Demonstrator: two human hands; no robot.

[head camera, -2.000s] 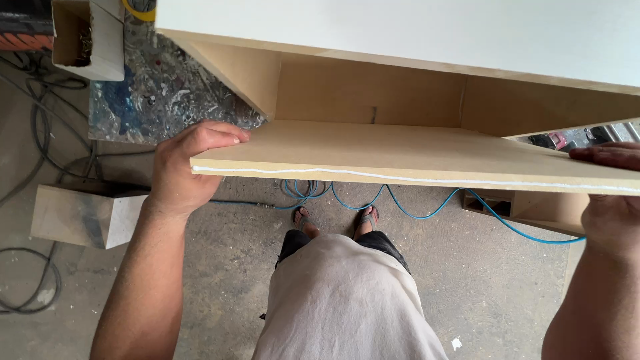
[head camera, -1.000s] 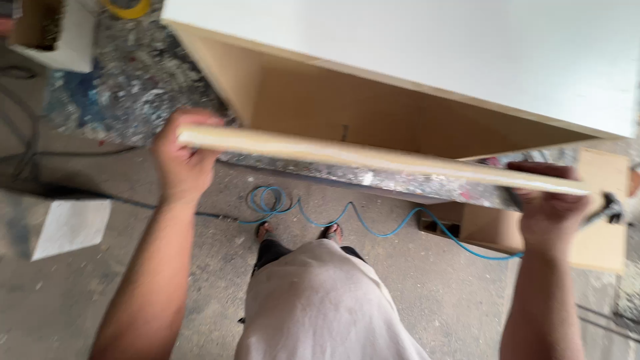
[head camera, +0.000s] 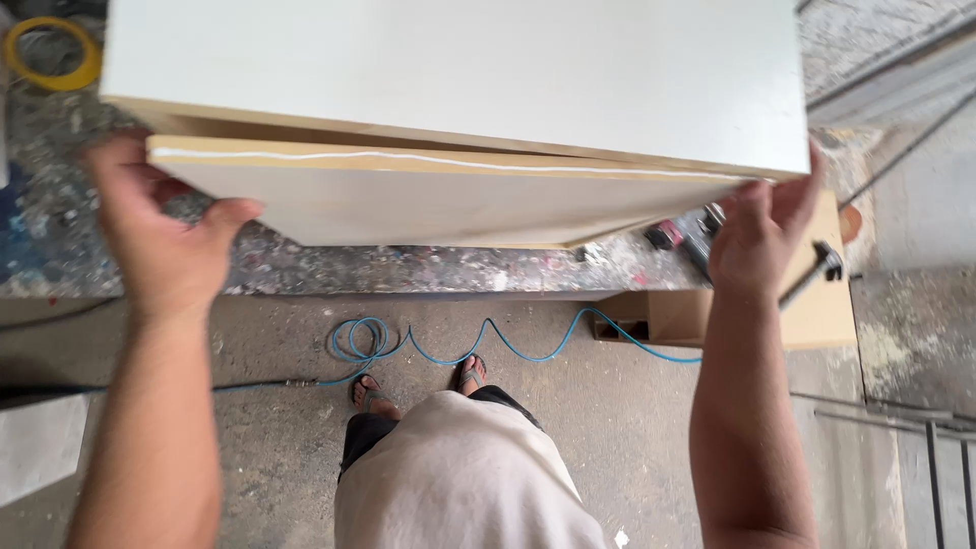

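A flat wooden panel [head camera: 457,202] with a pale face stands tilted at the front of a white-topped wooden cabinet box [head camera: 457,69]. A wavy white bead, like glue, runs along the panel's top edge, just below the box's front edge. At the panel's left end is my left hand [head camera: 164,221], thumb in front and fingers behind, partly hidden; whether it grips the panel or only steadies it is hard to tell. My right hand [head camera: 762,221] holds the right end, its thumb at the panel's corner and its fingers up against the box's side. A dark gap shows between panel and box, wider at the left.
The box rests on a paint-spattered workbench [head camera: 381,267]. A yellow tape roll [head camera: 52,53] lies at the left. A power tool [head camera: 690,240] and a hammer [head camera: 812,274] are by my right arm. A blue air hose [head camera: 526,357] coils on the floor near a wooden box piece [head camera: 675,316].
The panel has gone from lying nearly flat before the box's opening to tilted across it, covering most of the opening. Both hands have moved with it, and the right one now reaches the box's side.
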